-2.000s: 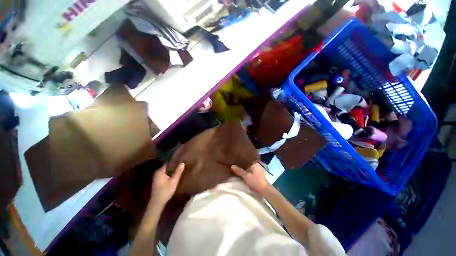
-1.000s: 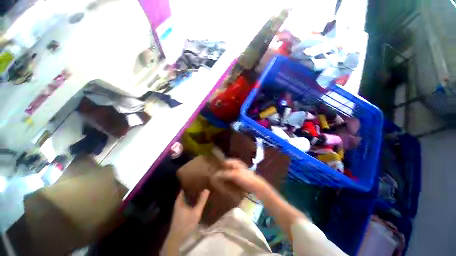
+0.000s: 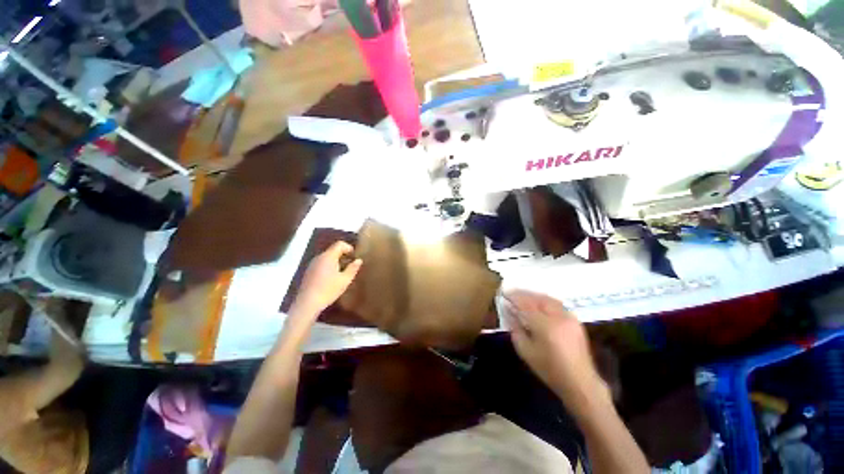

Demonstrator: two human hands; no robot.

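A lighter brown cut piece [image 3: 444, 285] lies on the white table in front of the needle area of the white HIKARI sewing machine [image 3: 574, 139]. A darker brown panel [image 3: 319, 278] shows beneath its left side. My left hand [image 3: 331, 276] holds the brown pieces at their left part, thumb and fingers together. My right hand [image 3: 546, 331] is at the right edge of the piece, fingers closed and slightly blurred, with a thin pale thing at the fingertips that I cannot make out. Brown fabric [image 3: 403, 393] hangs below the table edge over my lap.
Stacked brown pieces [image 3: 245, 208] lie at left with a white curved piece [image 3: 319, 130]. A pink tool holder [image 3: 393, 79] stands on the machine. Dark and brown scraps [image 3: 553, 222] lie under the machine arm. A blue crate [image 3: 731, 393] is at lower right. Another person's arm [image 3: 55, 375] shows at lower left.
The view has swung left to the machine. My hands have gone from brown fabric over the lap to the pieces on the table, and are now apart.
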